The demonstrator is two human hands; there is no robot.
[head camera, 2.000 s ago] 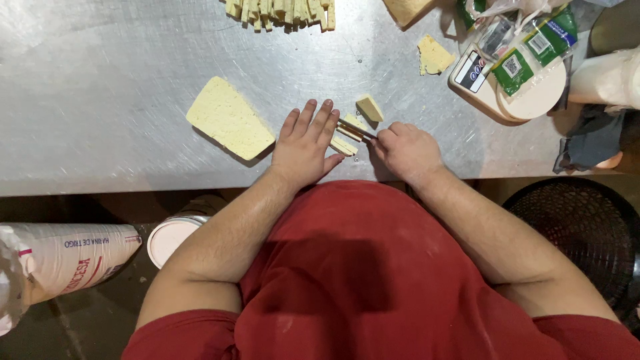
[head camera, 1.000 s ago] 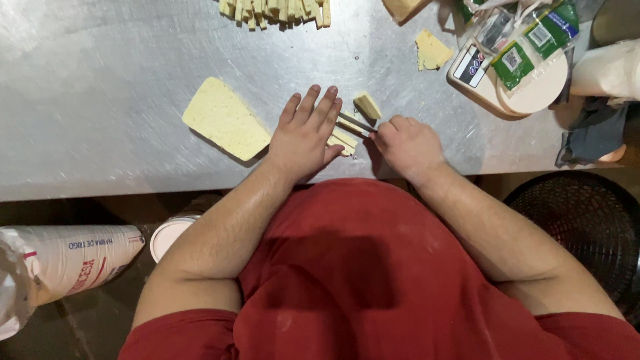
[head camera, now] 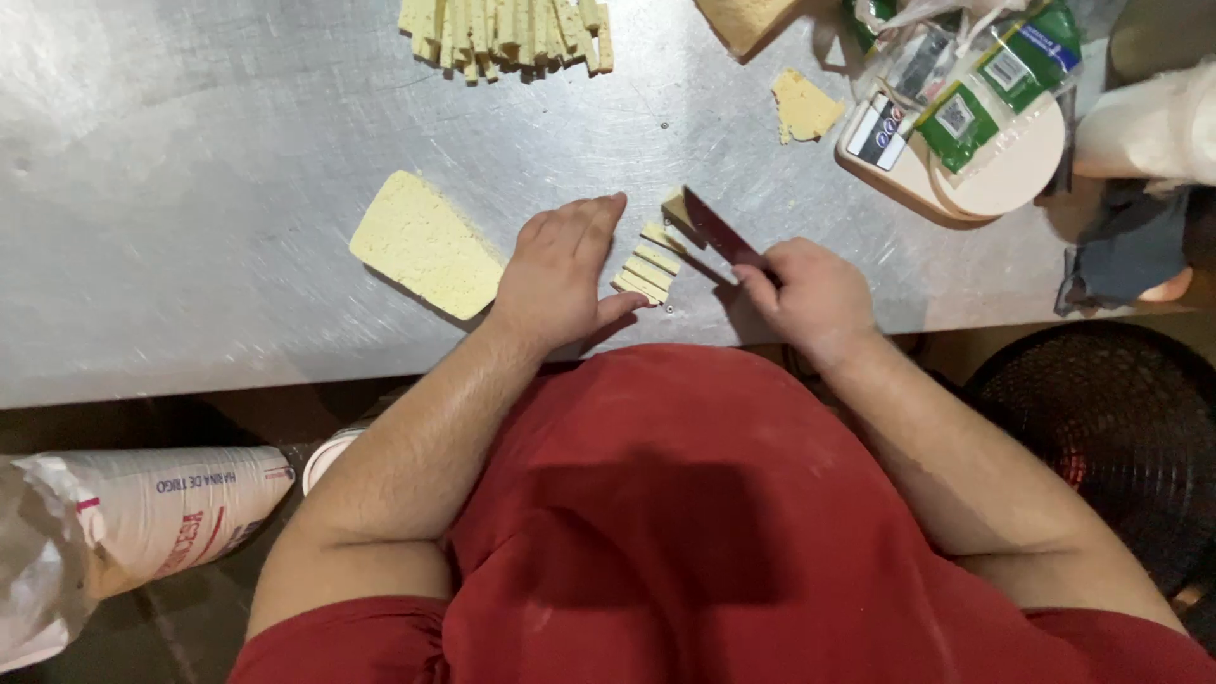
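My right hand (head camera: 812, 294) is closed round the handle of a knife (head camera: 722, 228), its blade pointing up and left above the metal table. Below the blade tip lies a small cheese block (head camera: 679, 211). Several cut cheese strips (head camera: 649, 271) lie side by side between my hands. My left hand (head camera: 560, 275) rests with fingers together and thumb apart, the thumb near the strips' lower end; what its palm touches is hidden. Left of that hand a large pale cheese slab (head camera: 427, 245) lies flat. A pile of cheese sticks (head camera: 513, 33) is at the top.
A cheese scrap (head camera: 804, 106) and part of a larger block (head camera: 741, 19) lie toward the back right. Beside them stands a kitchen scale (head camera: 879, 128) with plastic packets on top. Below the table edge are a flour sack (head camera: 180, 513) and a black basket (head camera: 1092, 418).
The knife has lifted off the strips and turned toward the small block, as my right hand opened a gap from my left. My left fingers have drawn together and tilted right.
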